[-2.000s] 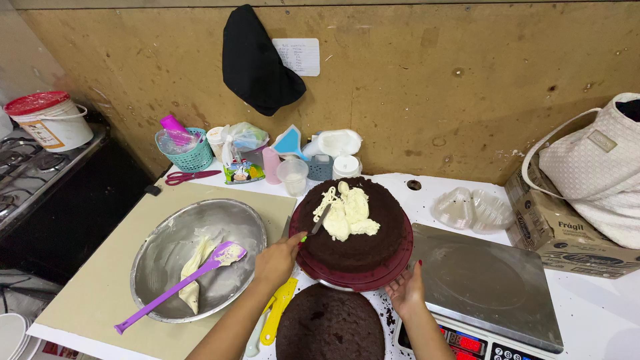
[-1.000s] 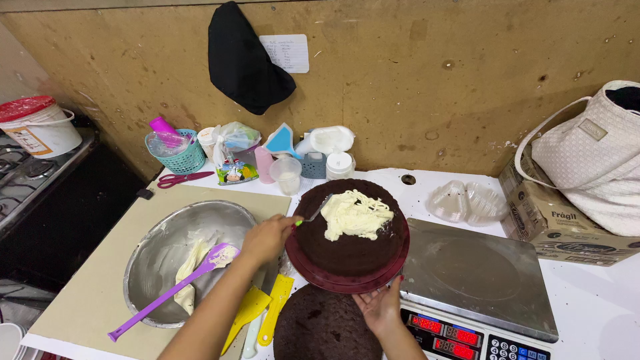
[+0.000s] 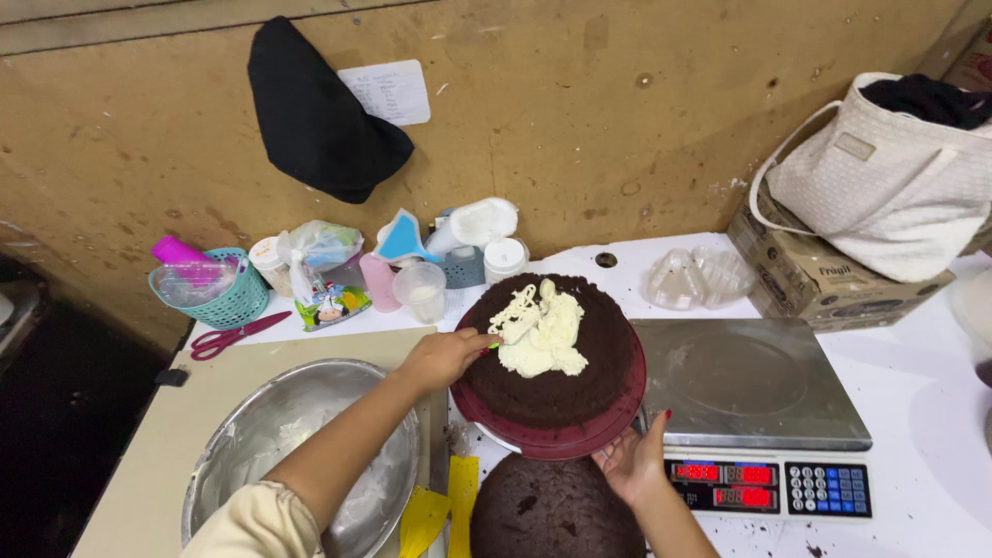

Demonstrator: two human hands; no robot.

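A chocolate cake layer (image 3: 535, 395) lies on a dark red round board (image 3: 628, 403), with a pile of pale cream (image 3: 550, 337) on its top. My left hand (image 3: 446, 358) grips the small spreading knife (image 3: 515, 338) by its handle; the blade is in the cream. At the board's near right edge is my right hand (image 3: 635, 457), fingers apart, its fingertips touching or just under the rim. A second chocolate cake (image 3: 554, 508) sits in front, partly below the frame. The steel bowl (image 3: 310, 403) with cream smears stands to the left, partly behind my left arm.
Right of the cake stands a digital scale (image 3: 736, 380). Yellow plastic scrapers (image 3: 463, 496) lie beside the bowl. Farther back are a teal basket (image 3: 240, 298), red-handled scissors (image 3: 232, 337), a clear cup (image 3: 422, 291), plastic containers (image 3: 697, 279) and a cardboard box (image 3: 845, 287) under a white bag (image 3: 891, 178).
The cream's outline on the cake differs from a second ago, and its looped strands now face left. The view has shifted. My left arm now covers the place where the purple spatula showed in the bowl.
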